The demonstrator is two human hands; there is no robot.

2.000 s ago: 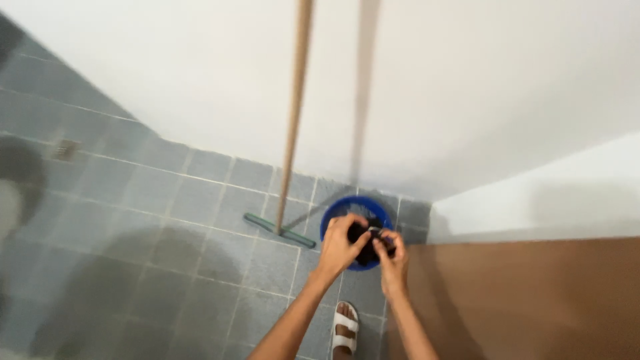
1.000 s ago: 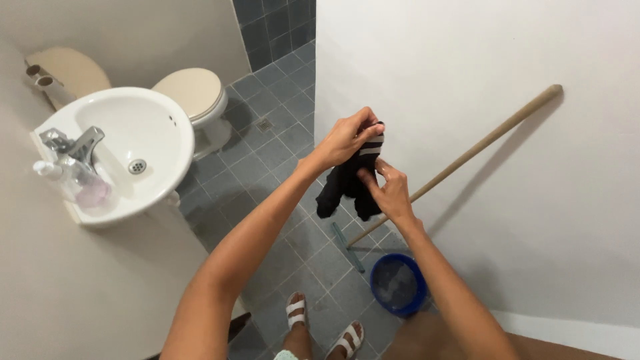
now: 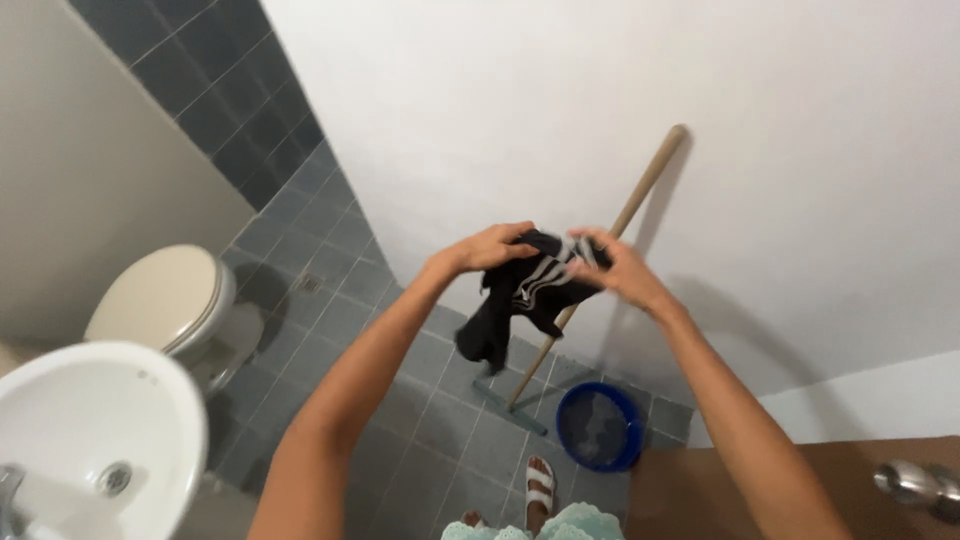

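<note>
A black cloth garment with pale stripes (image 3: 534,281) hangs crumpled between my hands, its lower end dangling over the tiled floor. My left hand (image 3: 499,246) grips its upper left part, fingers bent over the fabric. My right hand (image 3: 611,262), blurred, has its thumb and fingers on the striped part at the upper right. Below and to the right, a round blue basin (image 3: 637,431) with greyish, cloudy water stands on the floor. The garment partly hides the wooden handle (image 3: 651,176) of a floor squeegee, which leans against the white wall.
The squeegee's green head (image 3: 510,407) rests on the floor beside the basin. A white sink (image 3: 45,397) is at the lower left, with a toilet (image 3: 161,296) behind it. A floor drain (image 3: 309,283) lies right of the toilet. A brown door (image 3: 750,487) with a metal knob (image 3: 907,482) is at the lower right.
The hands and dark cloth were over the basin two seconds ago and are now raised above the floor. The garment is more spread out than one second ago. The view has swung.
</note>
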